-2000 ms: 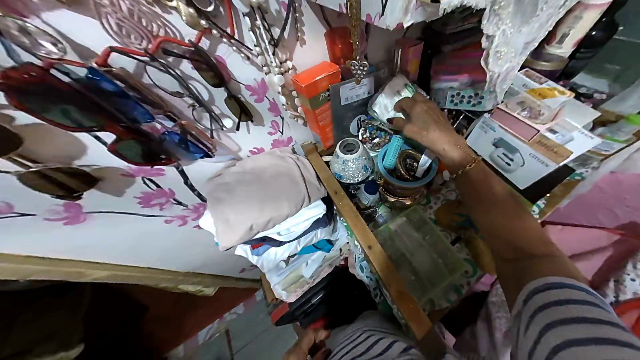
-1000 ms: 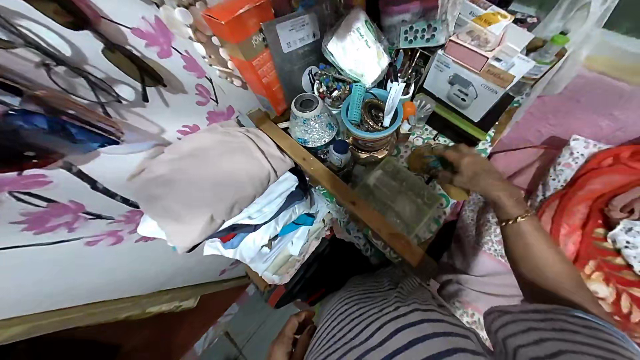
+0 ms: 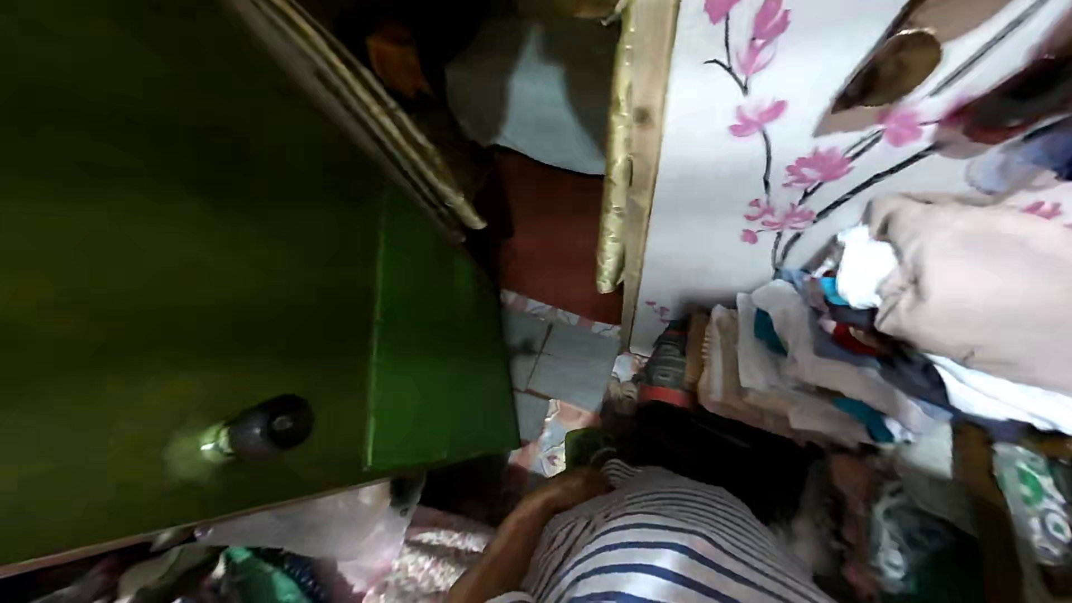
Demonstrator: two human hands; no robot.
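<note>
My left hand (image 3: pixel 582 486) is low in the middle, beside my striped shirt. Its fingers are blurred and partly hidden, so whether it holds anything cannot be told. A small green thing (image 3: pixel 578 448) lies just above it in the picture, close to the wrist and fingers; touching or apart is unclear. My right hand is out of view. To the left stands a large green door (image 3: pixel 444 352) with a dark round knob (image 3: pixel 280 423).
Folded clothes (image 3: pixel 779 368) are stacked at the right, a beige cloth (image 3: pixel 971 285) on top. Grey floor tiles (image 3: pixel 569 368) lead to a doorway with a wooden frame (image 3: pixel 649 167). Sunglasses (image 3: pixel 900 67) hang on the flowered wall. Patterned fabric (image 3: pixel 435 553) lies below the door.
The view has swung far left, to the door and doorway. Earlier my right hand moved from a white packet by the blue basket down beside a clear box; now it is out of view.
</note>
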